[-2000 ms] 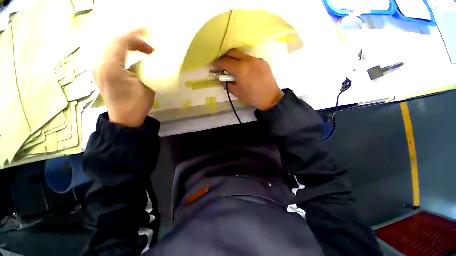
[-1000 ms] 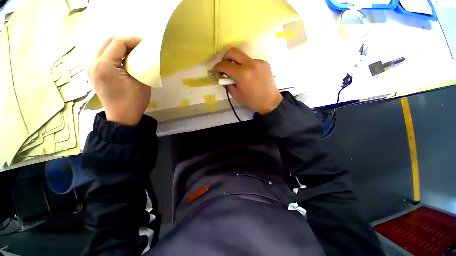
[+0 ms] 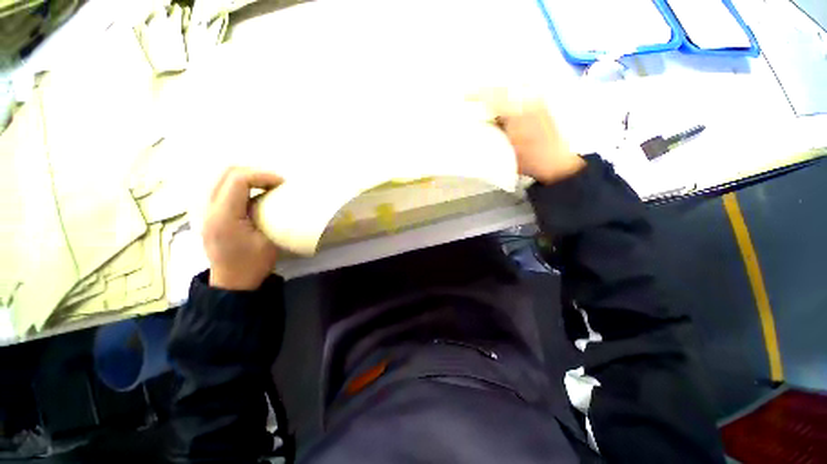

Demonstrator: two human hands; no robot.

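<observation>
The garment panel [image 3: 399, 118] lies over the white table and looks nearly white from overexposure. Its near edge is lifted in an arch between my hands. My left hand [image 3: 240, 227] grips the panel's near left corner, which curls down. My right hand [image 3: 535, 136] grips the panel's right side; its fingertips are washed out by glare. I cannot tell whether a tool is in my right hand. Yellow tape strips [image 3: 385, 216] show on the table under the arch. The centre seam cannot be made out.
Stacked cut panels [image 3: 77, 172] lie at left. Blue embroidery frames [image 3: 676, 43] and a partly washed-out tape roll [image 3: 605, 69] are at upper right. A small dark brush-like tool [image 3: 671, 142] lies at right. A blue round bin [image 3: 131, 353] is under the table at left.
The panel's raised fold has come down over the work spot, hiding its yellow underside. My right hand has moved right to the panel's side. The white-handled tool and its cord no longer show. The view has shifted.
</observation>
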